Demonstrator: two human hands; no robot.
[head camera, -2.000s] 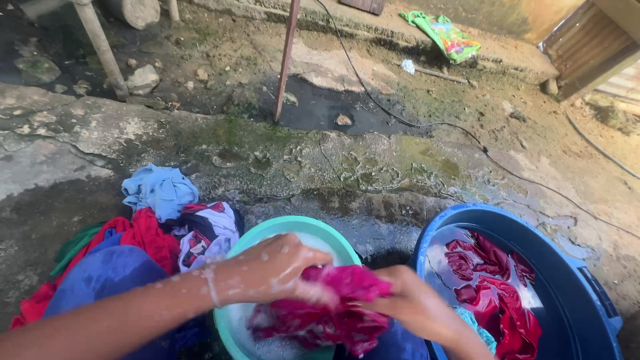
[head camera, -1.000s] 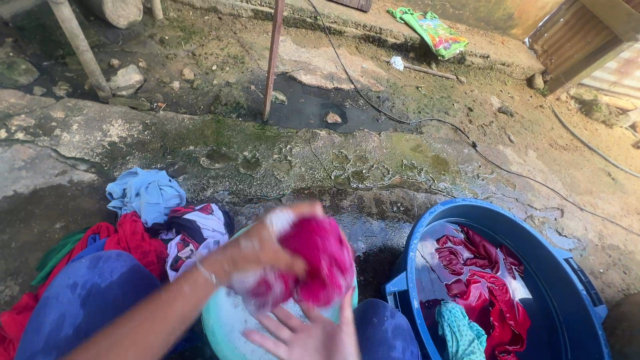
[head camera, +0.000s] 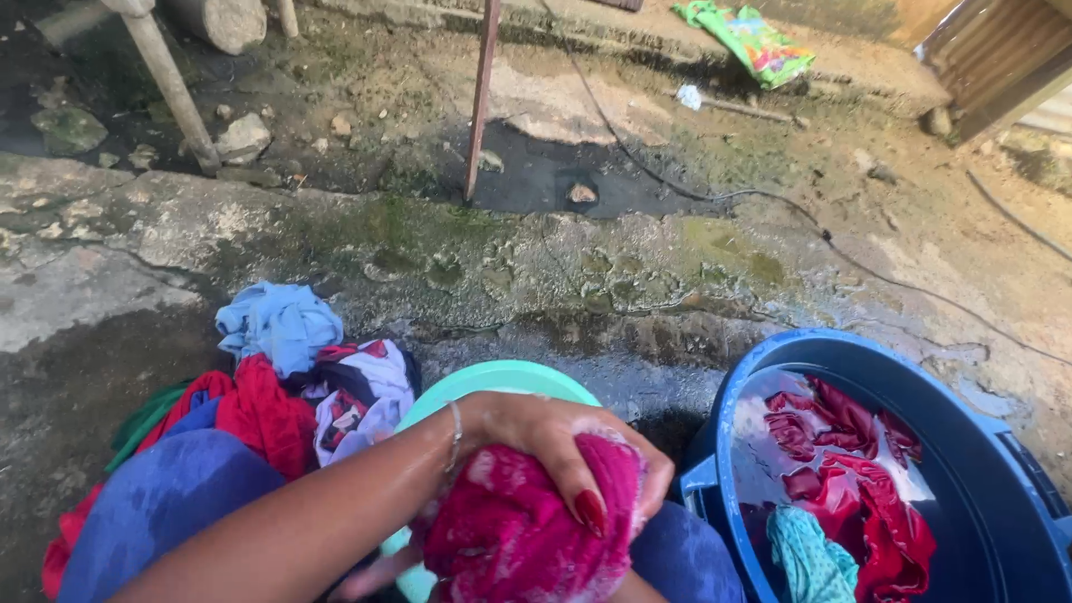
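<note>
My left hand (head camera: 557, 444) reaches over a wet, soapy magenta cloth (head camera: 519, 523) and grips it, its red-nailed thumb bent across the front. Below, my right hand (head camera: 381, 574) is mostly covered by the cloth; only blurred fingers and part of the wrist show, so its hold is not plain. Both hands are above a mint-green basin (head camera: 502, 375), between my knees. A large blue tub (head camera: 804, 343) stands at the right with water, dark red garments (head camera: 871, 511) and a teal dotted cloth (head camera: 808, 553) in it.
Left of the basin lies a heap of clothes with a light blue cloth (head camera: 280, 327) on top. Beyond are rough wet concrete (head camera: 502, 260), a thin upright post (head camera: 481, 100), a black cable (head camera: 745, 193), stones and a green plastic bag (head camera: 749, 42).
The magenta cloth has come down nearer to me from its raised place over the basin. My right palm, seen open below it a second ago, is now largely hidden by the cloth.
</note>
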